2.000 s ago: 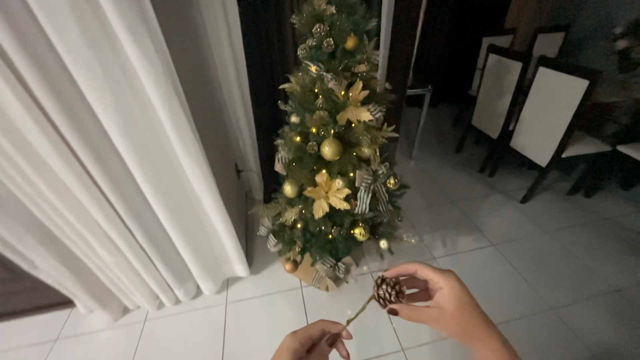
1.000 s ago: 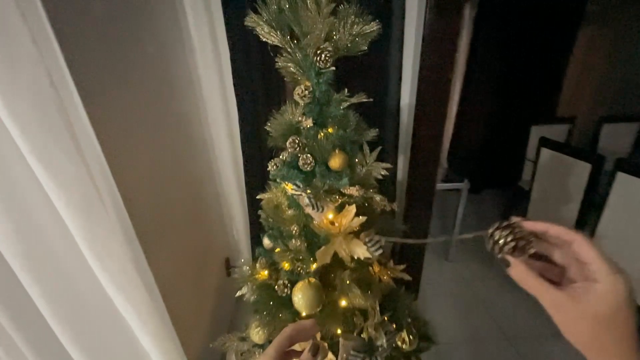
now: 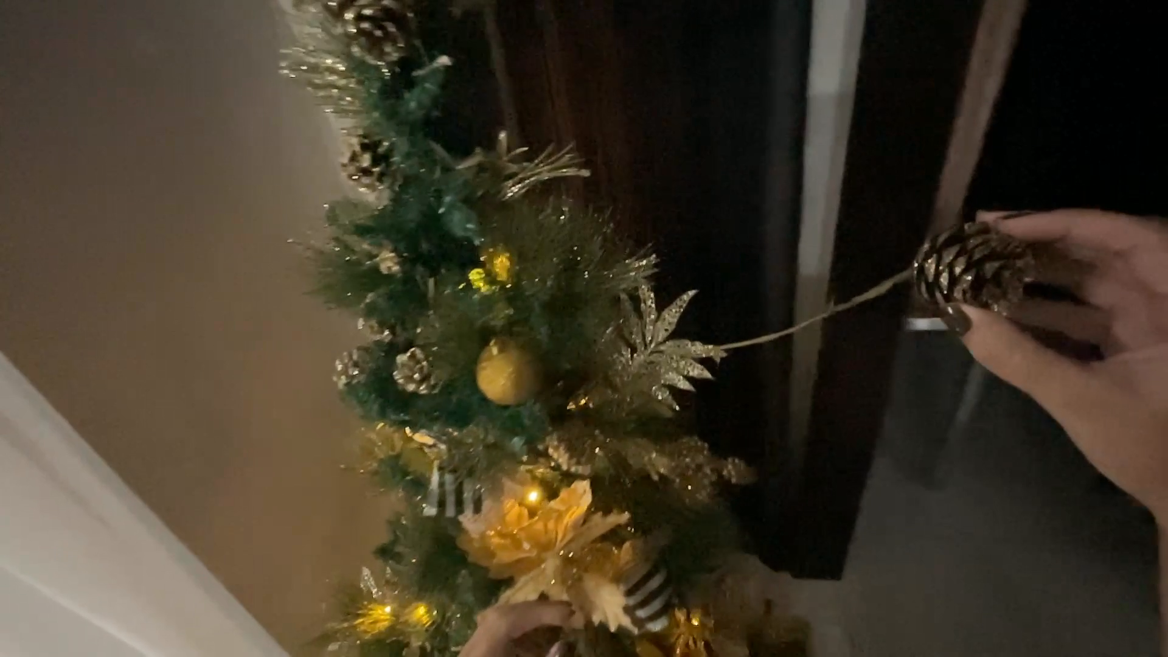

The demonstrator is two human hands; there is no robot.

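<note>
Between the thumb and fingers of my right hand (image 3: 1077, 338) is a pine cone (image 3: 972, 269) on a long thin stem (image 3: 821, 317). The stem points left, and its far end meets a glittery gold leaf spray (image 3: 671, 351) on the Christmas tree (image 3: 438, 210). My left hand (image 3: 520, 630) is at the bottom edge, at the lower petals of a gold artificial flower (image 3: 547, 538); its fingers are partly hidden, and whether it grips anything is unclear. A gold ball ornament (image 3: 507, 371) hangs above the flower, with small pine cones (image 3: 417, 370) to its left.
A white curtain (image 3: 100, 538) hangs at the lower left, beside a plain wall (image 3: 164, 228). Behind the tree stand dark panels (image 3: 730, 164) and a pale vertical strip (image 3: 826, 182). Striped ribbon (image 3: 648, 598) and small lights sit among the branches.
The view has moved much closer to the tree. The pine cone, earlier held low in front of the tree near both hands, is now raised at its right side. My left hand has parted from the stem.
</note>
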